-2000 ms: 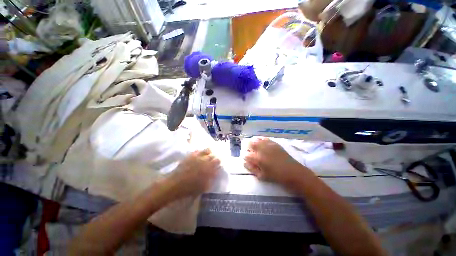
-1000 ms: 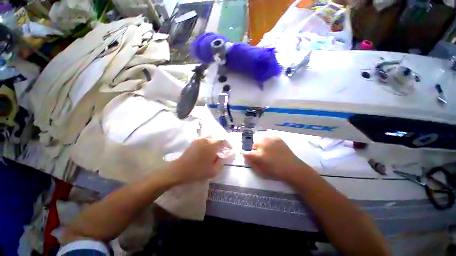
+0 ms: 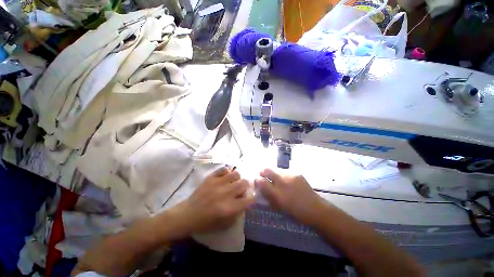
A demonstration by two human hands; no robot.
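Note:
A cream cloth garment piece (image 3: 157, 167) lies bunched left of the needle and hangs over the table's front edge. My left hand (image 3: 219, 200) holds its right edge, fingers closed on the cloth. My right hand (image 3: 284, 195) is close beside it, its fingertips at the cloth edge near the needle; glare hides whether they pinch it. The white sewing machine (image 3: 368, 108) has a blue stripe. Its presser foot area (image 3: 283, 154) is just above and right of my fingertips, brightly lit.
Layered cream pieces (image 3: 81, 81) are heaped at left. A purple fuzzy roll (image 3: 306, 65) lies on the machine head, with a dark grey teardrop-shaped attachment (image 3: 218, 105) to its left. Scissors (image 3: 479, 211) lie at far right. A white plastic bag (image 3: 374, 40) is behind the head.
Both hands have moved toward the table's front edge, away from the needle. The garment piece has shifted and folded at the left. The camera view has shifted, with the machine now further right.

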